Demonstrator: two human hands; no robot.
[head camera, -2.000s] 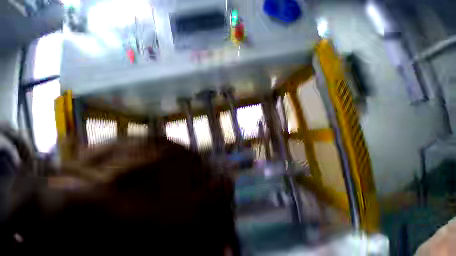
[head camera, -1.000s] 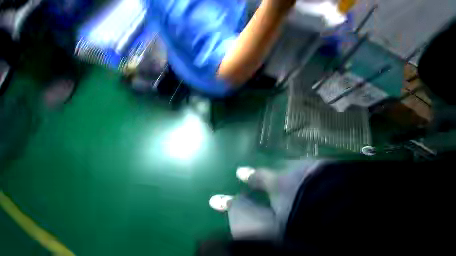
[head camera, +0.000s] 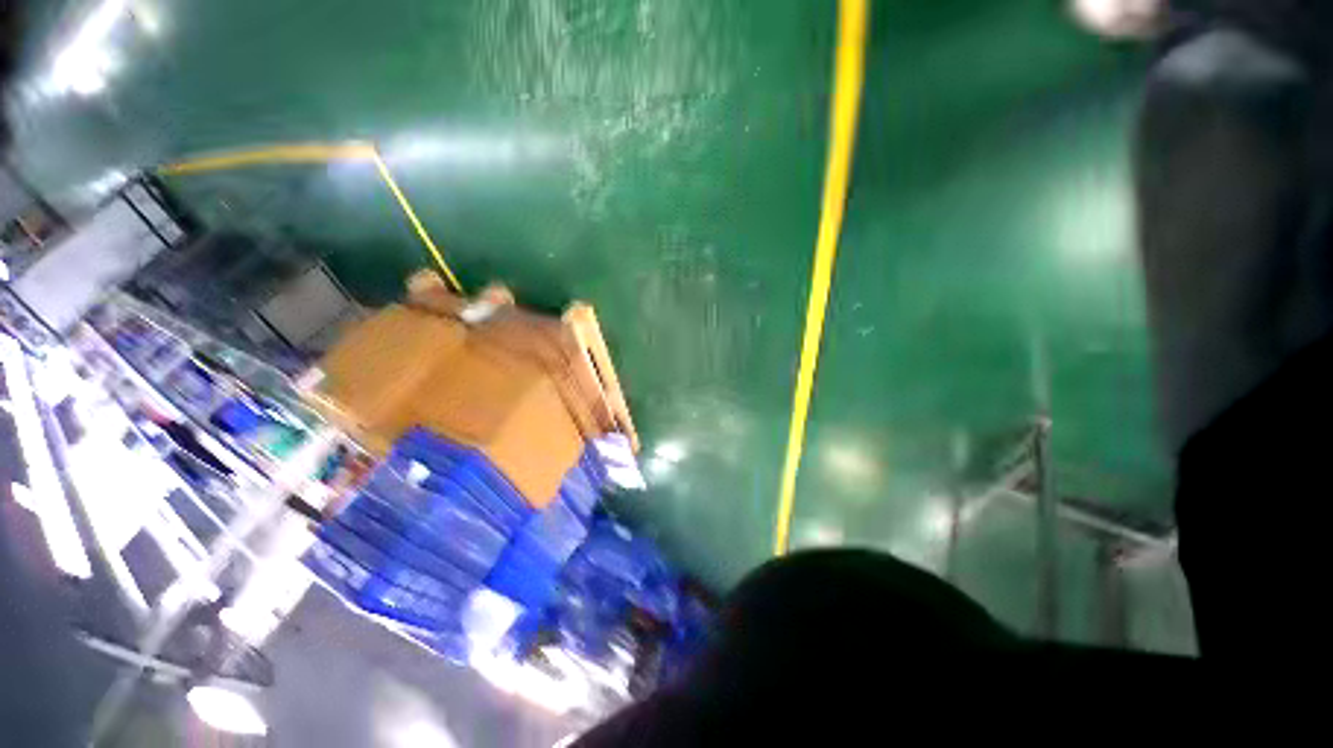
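Note:
Neither of my hands can be made out. A large dark shape (head camera: 906, 658), too dark to identify, fills the bottom right of the tilted head view. A grey trouser leg (head camera: 1228, 205) shows at the right edge, with a blurred pale shape above it. Brown cardboard boxes (head camera: 453, 395) sit on a wooden pallet (head camera: 601, 373) left of centre. Stacked blue crates (head camera: 424, 533) stand against the boxes. No workpiece is visible.
Green floor (head camera: 702, 190) is crossed by a yellow line (head camera: 826, 278), with another yellow line (head camera: 278, 154) at upper left. A metal frame (head camera: 1042, 497) stands at lower right. Racks and blurred bright goods (head camera: 190, 424) lie along the left.
The view has swung away from the press, then from the blue-clothed person and wire rack, to the floor, boxes and blue crates. The picture is now strongly tilted.

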